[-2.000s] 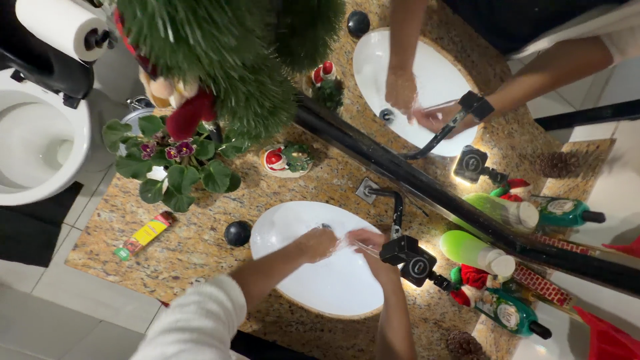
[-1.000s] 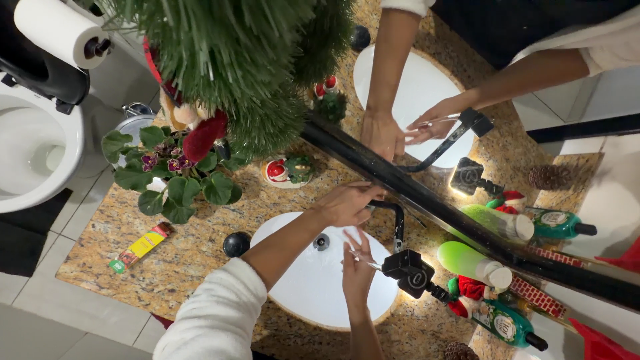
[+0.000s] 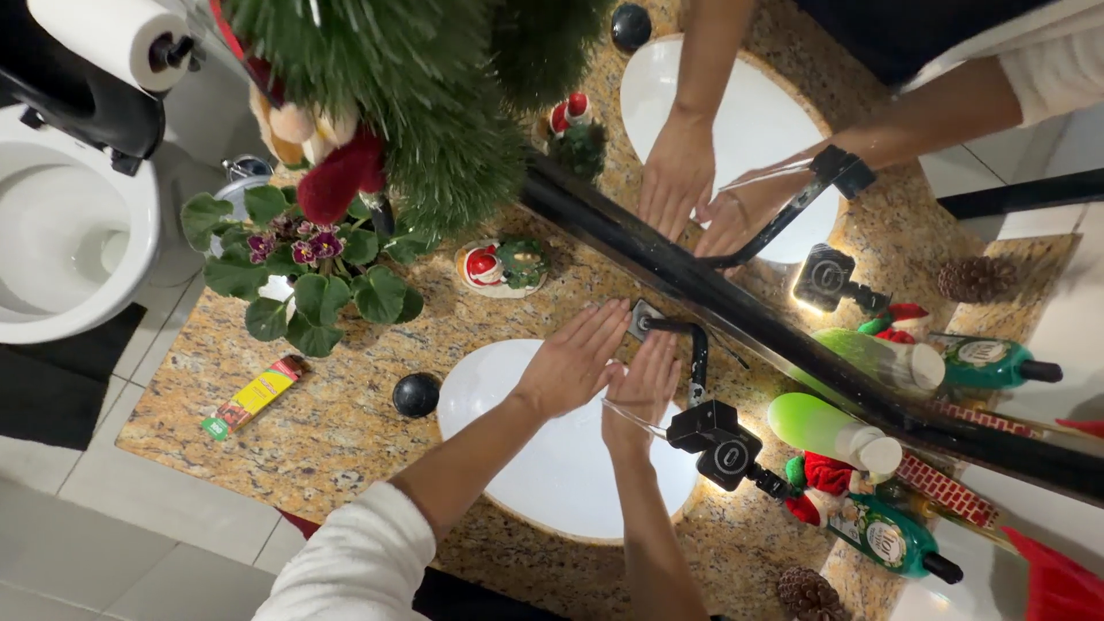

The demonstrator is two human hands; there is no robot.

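Observation:
My left hand (image 3: 576, 360) lies flat and empty across the back rim of the white oval washbasin (image 3: 552, 470), its extended fingers near the faucet's base plate (image 3: 642, 319). Beside it, my right hand (image 3: 640, 388) is empty too, with its fingers stretched toward that plate. The two hands touch or nearly touch. A dark, curved faucet (image 3: 699, 358) rises from the plate, and a thin stream of water (image 3: 636, 418) runs from its end to my right hand. Both hands also show in the mirror. The basin's drain is not visible.
Around the basin on the granite counter (image 3: 345, 457) are a black round object (image 3: 417, 395), a lit black device (image 3: 729, 455), a green bottle (image 3: 893, 535), a Santa figurine (image 3: 483, 266), a potted African violet (image 3: 319, 285) and a yellow-red box (image 3: 254, 397). A black mirror frame (image 3: 733, 302) crosses behind.
Two seconds ago both hands were together over the basin. One second ago my left hand was near the faucet base and my right over the basin; now my right hand has moved up beside my left.

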